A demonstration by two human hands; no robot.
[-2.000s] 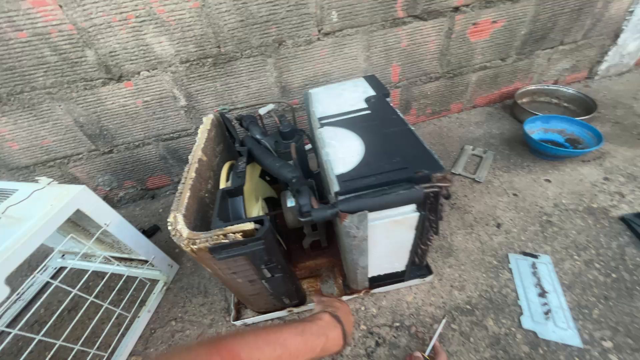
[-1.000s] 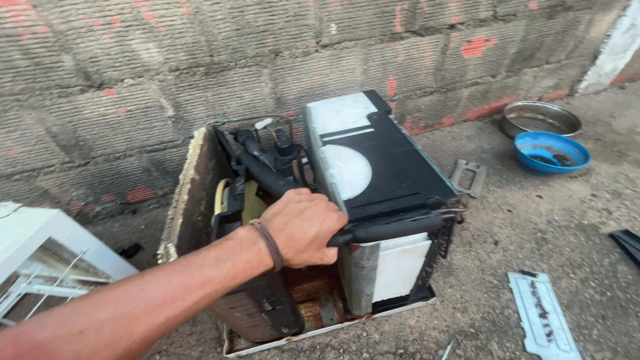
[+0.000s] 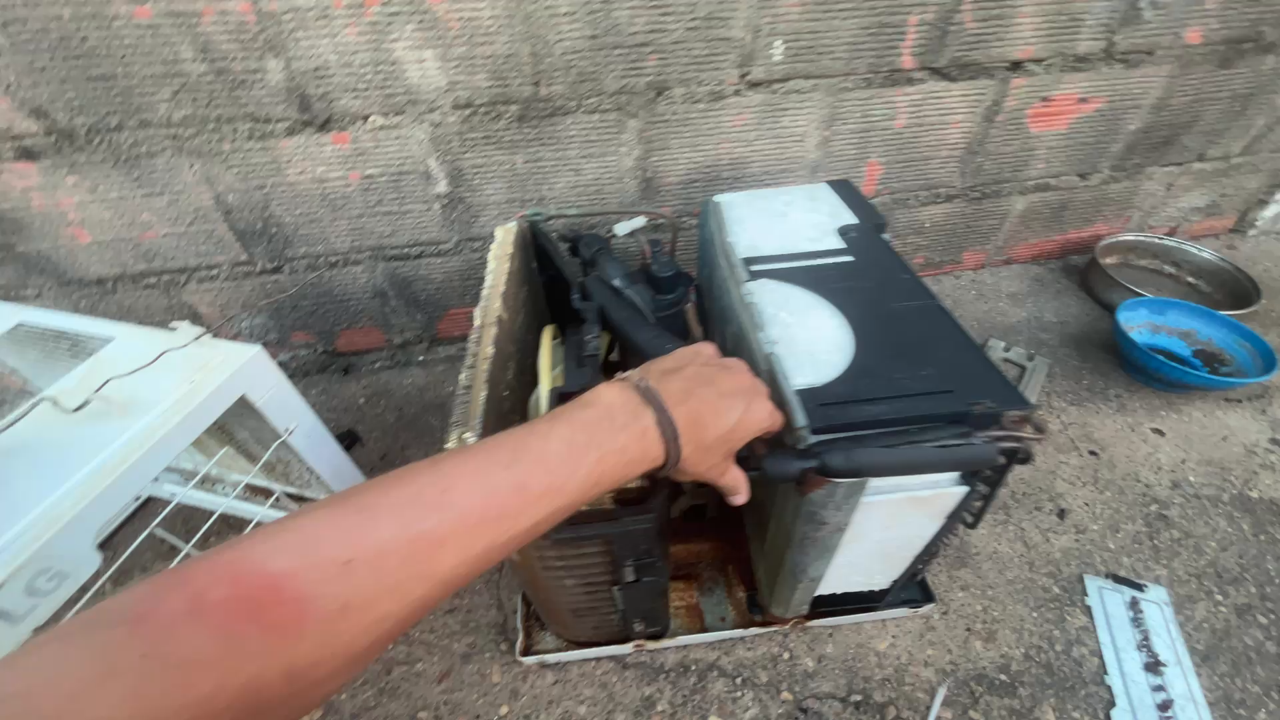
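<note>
My left hand [image 3: 715, 425], with a dark band at the wrist, reaches over the middle of an opened window air conditioner. Its fingers curl down at the inner metal edge of the black and white housing [image 3: 900, 345], beside a black foam-covered pipe [image 3: 900, 458]. Whether they grip anything is hidden. Left of the hand are dark hoses, a dark ribbed part [image 3: 590, 575] and a worn foam-edged panel [image 3: 490, 330]. All this sits on a rusty base pan [image 3: 725, 630]. My right hand is out of view; the thin shaft of a tool [image 3: 937, 700] shows at the bottom edge.
A white LG casing [image 3: 150, 400] with a wire grille lies at the left. A brick wall [image 3: 600, 130] runs behind. At the right are a metal pan [image 3: 1170, 270], a blue bowl [image 3: 1190, 345], a small metal bracket [image 3: 1018, 368] and a pale flat plate [image 3: 1145, 650].
My left hand has risen from the unit's front base to its middle, then shifted slightly from the foam-covered pipe. My right hand, seen earlier with a thin tool, has left the view.
</note>
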